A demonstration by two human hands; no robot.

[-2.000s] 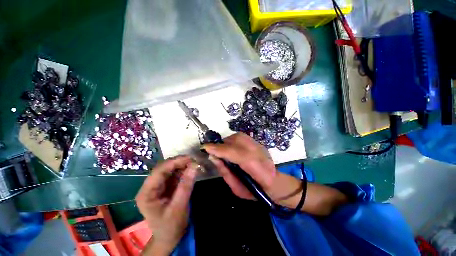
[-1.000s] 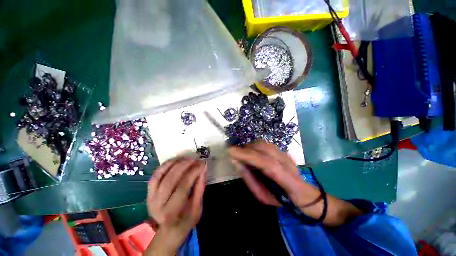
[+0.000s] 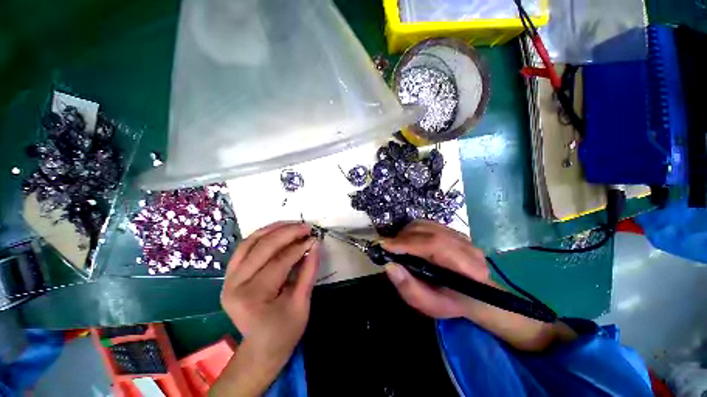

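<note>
My right hand [image 3: 438,267] is shut on a black soldering iron [image 3: 465,288]. Its thin metal tip points left and meets a small dark round part [image 3: 316,231] at my left fingertips. My left hand [image 3: 271,275] pinches this part over the cream work board [image 3: 260,198]; the exact grip is too small to tell. A thin wire shows below my left fingertips. A heap of dark round parts with leads [image 3: 407,186] lies on the board beyond my right hand. One separate part [image 3: 291,181] lies on the board's left half.
A translucent hood [image 3: 271,85] hangs over the board's back edge. A pink-red and white heap [image 3: 180,229] and a bag of dark parts [image 3: 74,167] lie left. Behind are a ring cup [image 3: 474,89] and yellow box [image 3: 419,35]. A blue box [image 3: 626,116] stands right.
The iron has swung from pointing up and away to pointing left, its tip now at the part by my left fingers. That part lay on the board one second ago.
</note>
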